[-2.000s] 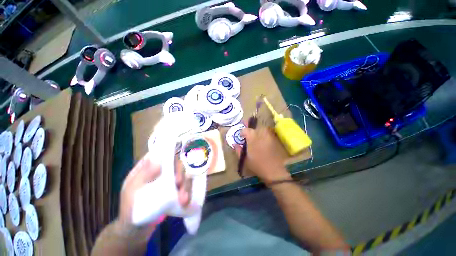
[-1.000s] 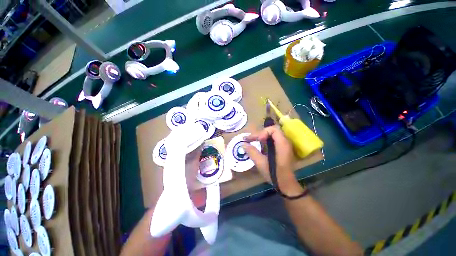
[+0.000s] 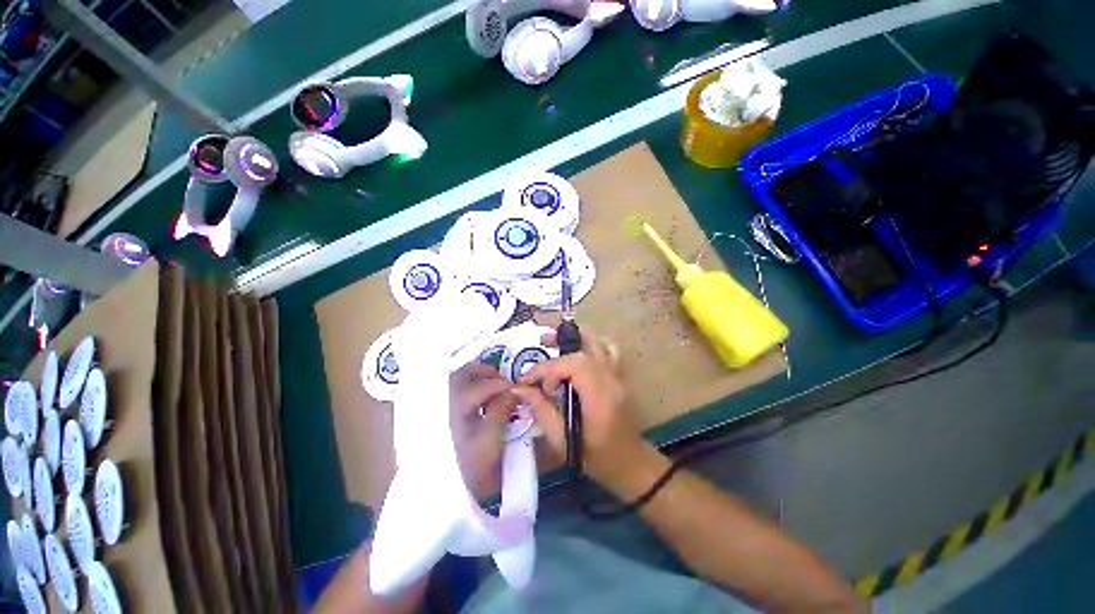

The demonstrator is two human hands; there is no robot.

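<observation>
A white headphone point(image 3: 423, 480) lies on the cardboard mat point(image 3: 612, 216) in front of me, its pointed tips toward me. My left hand point(image 3: 478, 420) is at the open ear cup, partly hidden by the headband; its fingers touch a speaker plate point(image 3: 528, 360) there. My right hand point(image 3: 591, 402) holds the soldering iron point(image 3: 570, 372), its tip pointing away from me, and its fingers also touch the plate. The cup's inside is mostly hidden by the hands and plate. Loose speaker plates point(image 3: 518, 238) lie in a cluster behind.
A yellow glue bottle point(image 3: 733, 318) lies right of my hands. Farther right are a tape roll point(image 3: 711, 138) with white tissue and a blue basket point(image 3: 883, 314) with black items. Stacked cardboard sheets point(image 3: 216, 444) with discs stand left. Headphones point(image 3: 360, 126) sit on the green conveyor behind.
My right hand has moved left with the iron, bringing the speaker plate from beside the ear cup to the cup. My left hand's fingers now show at the cup.
</observation>
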